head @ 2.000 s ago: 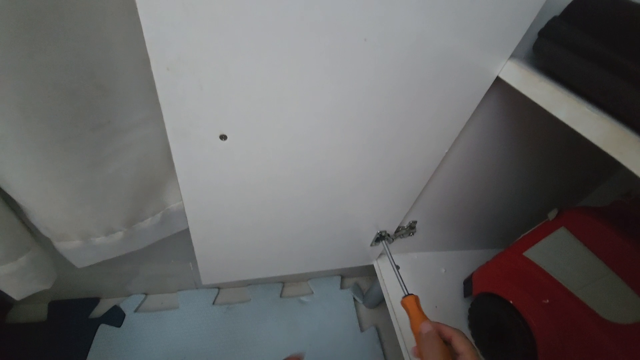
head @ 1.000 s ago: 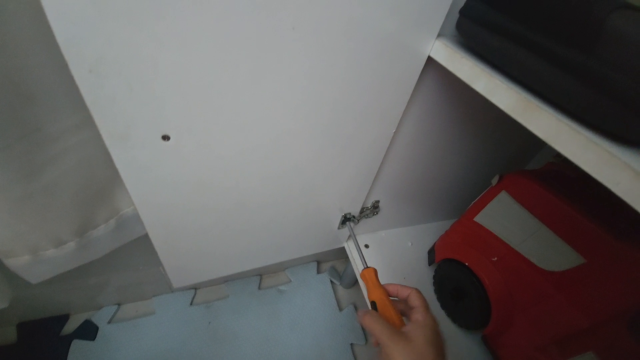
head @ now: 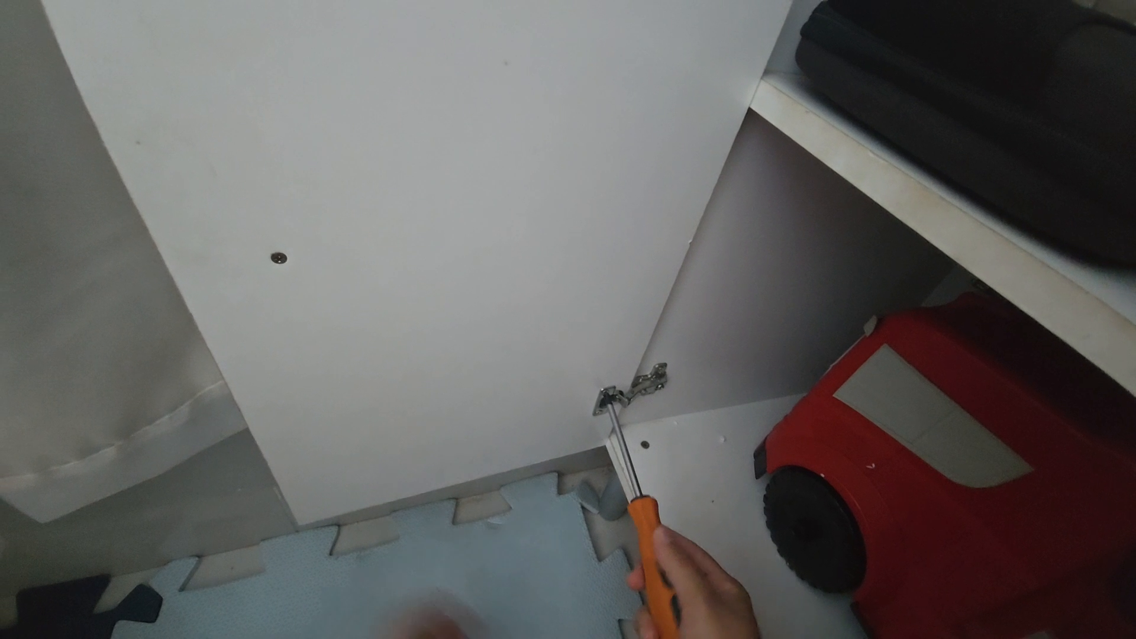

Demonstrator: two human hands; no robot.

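My right hand [head: 701, 590] grips the orange handle of a screwdriver [head: 653, 559] at the lower middle. Its metal shaft points up and left, and the tip is at a metal cabinet hinge [head: 611, 399]. That hinge joins the lower corner of a white cabinet door [head: 444, 222] to the cabinet's inner side wall. The door stands swung out. My left hand [head: 435, 617] shows only as a blur at the bottom edge, over the foam mat; whether it holds anything is not visible.
Light blue interlocking foam mat [head: 497, 568] covers the floor below the door, with a dark mat piece [head: 62, 608] at left. A red toy vehicle [head: 950, 497] sits inside the cabinet. Above it, a shelf [head: 932, 200] bears a black case [head: 967, 115]. A pale curtain [head: 106, 311] hangs at left.
The view has shifted somewhat. The screwdriver tip stays at the hinge, and my right hand's fingers have changed position around the handle.
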